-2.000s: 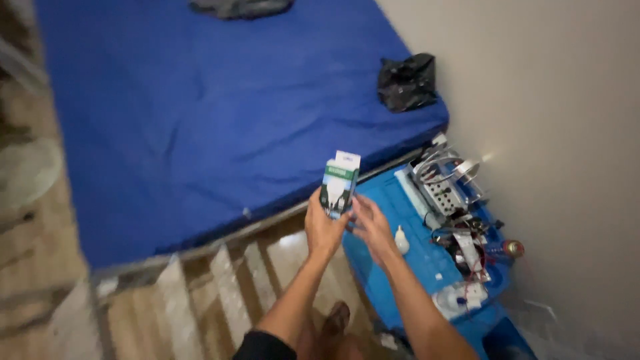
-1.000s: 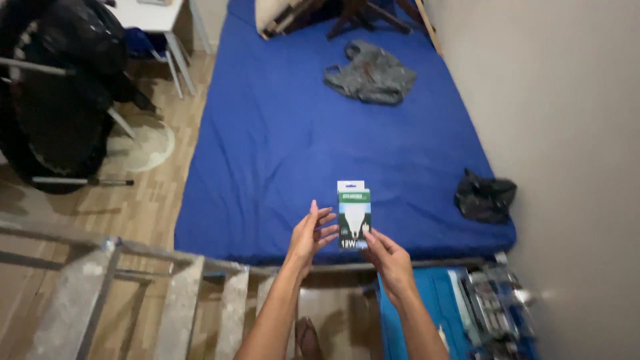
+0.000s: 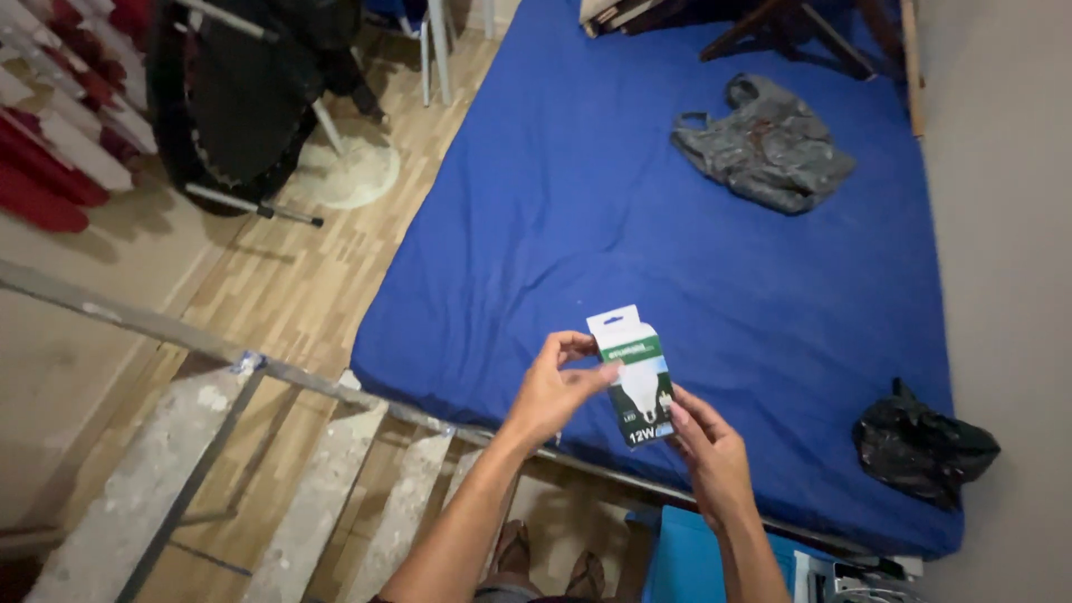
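Note:
A small green, white and black cardboard box of an LED light bulb [image 3: 638, 381] is held upright, slightly tilted, in front of my body. My right hand [image 3: 708, 444] grips its lower right edge, thumb on the front. My left hand [image 3: 563, 383] is at the box's upper left, thumb across the front and fingers curled by the left edge. Behind the box spreads a bed with a blue sheet [image 3: 586, 226].
A grey plastic bag [image 3: 766, 151] and a black plastic bag [image 3: 917, 444] lie on the bed. Paint-spattered ladder steps [image 3: 327, 502] stand at lower left. A blue surface [image 3: 691, 557] with assorted items is below right. A black folded round item [image 3: 243, 100] stands upper left.
My left hand was apart from the box one second ago and now touches its upper left. My right hand keeps hold of the box, now tilted.

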